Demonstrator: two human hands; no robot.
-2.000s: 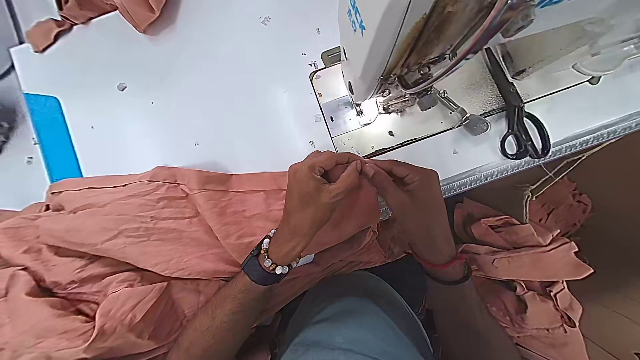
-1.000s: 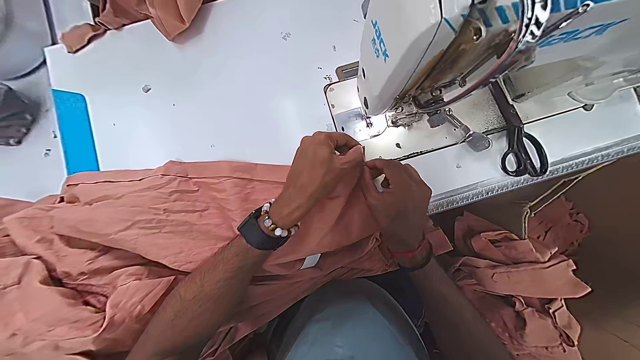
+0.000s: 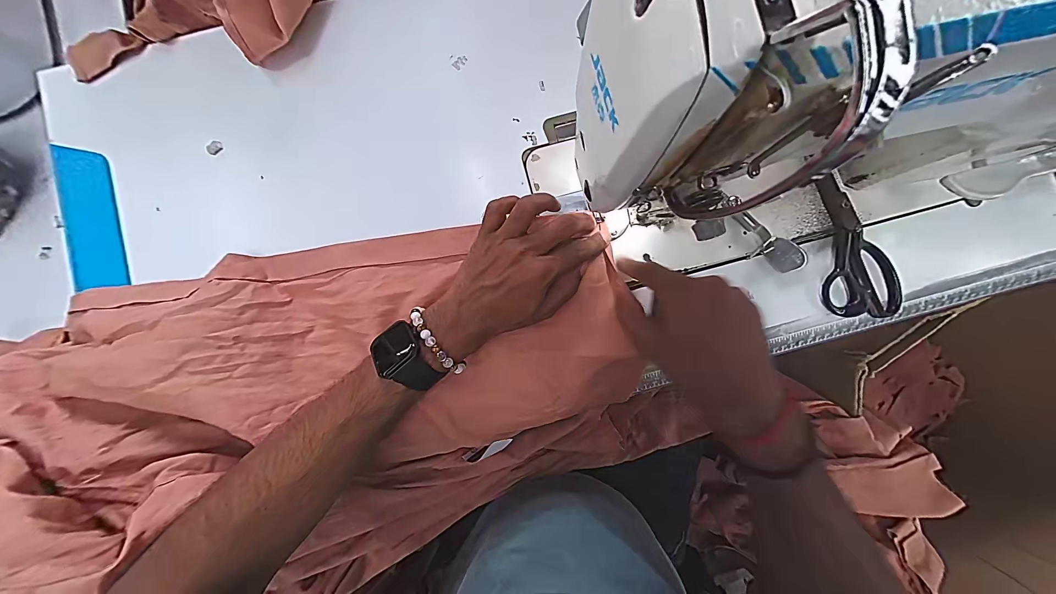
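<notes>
A salmon-coloured fabric garment (image 3: 313, 322) spreads across the table's left side and over my lap. Its corner reaches the needle area of a white Jack sewing machine (image 3: 652, 99). My left hand (image 3: 528, 264), with a watch and beads at the wrist, lies on the cloth, fingertips close beside the needle area. The thumb is hidden, and whether those fingers pinch the cloth cannot be told. My right hand (image 3: 709, 346), blurred, is at the cloth's right edge just below the needle plate. Its grip is unclear. A small white label (image 3: 497, 448) shows on the garment.
Black-handled scissors (image 3: 862, 276) lie on the machine bed to the right. A measuring tape (image 3: 932, 309) runs along the table's front edge. More salmon cloth (image 3: 264, 25) lies at the top left, and another heap (image 3: 883, 470) hangs at the lower right. Lint dots the white table (image 3: 330, 140).
Both hands were together at the fabric's edge, short of the machine. The cloth corner is now up at the needle area, my left hand flatter on it, my right hand apart to the right.
</notes>
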